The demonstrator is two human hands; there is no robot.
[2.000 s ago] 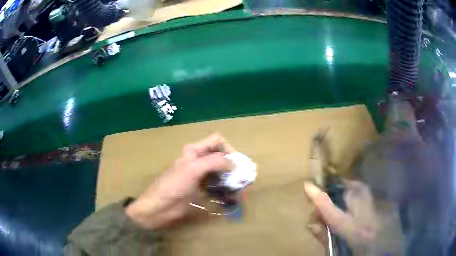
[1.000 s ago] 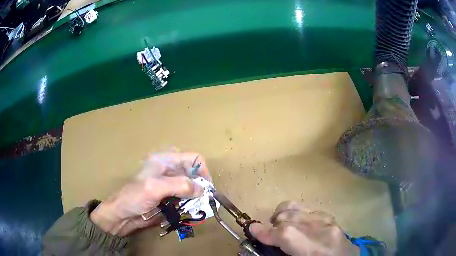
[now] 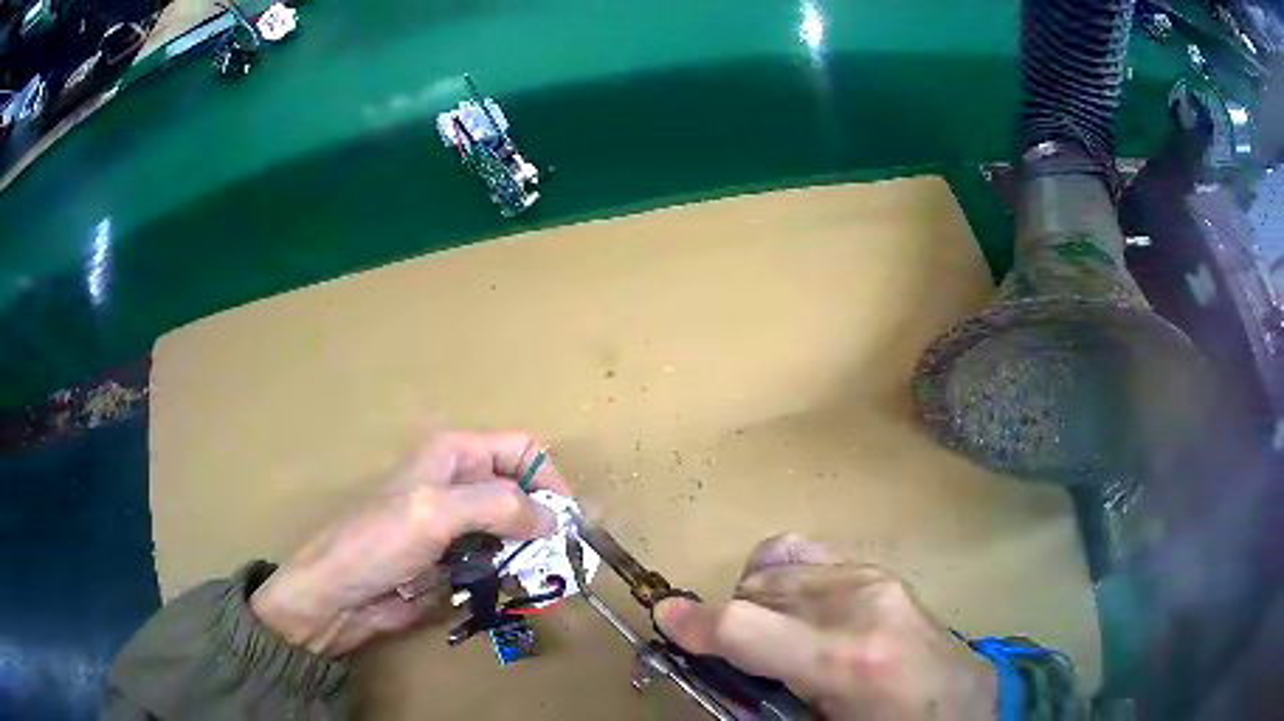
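My left hand (image 3: pixel 408 542) holds a white plastic housing (image 3: pixel 549 563) low in the picture. Black and red wires, black terminal pieces (image 3: pixel 486 606) and a small blue-and-green board (image 3: pixel 513 644) hang from it. A short green wire (image 3: pixel 534 468) stands up by my left fingertips. My right hand (image 3: pixel 831 634) grips the soldering iron (image 3: pixel 651 592) by its black handle. The iron's tip is at the right side of the housing; exact contact cannot be told. The thin silvery solder feed tube (image 3: pixel 620 624) runs beside the iron and ends near its tip.
A tan cardboard sheet (image 3: pixel 423 338) lies under my hands. Beyond it, a green belt (image 3: pixel 338 169) bears a wired assembly (image 3: pixel 489 145), with another (image 3: pixel 254 40) at the upper left. A dirty fume extractor hood (image 3: pixel 1049 373) on a ribbed hose (image 3: pixel 1073 71) stands at the right.
Two seconds ago the iron was away from the housing; now its tip is at it. Since one second ago the hands have kept nearly the same pose. The belt assembly shows farther right.
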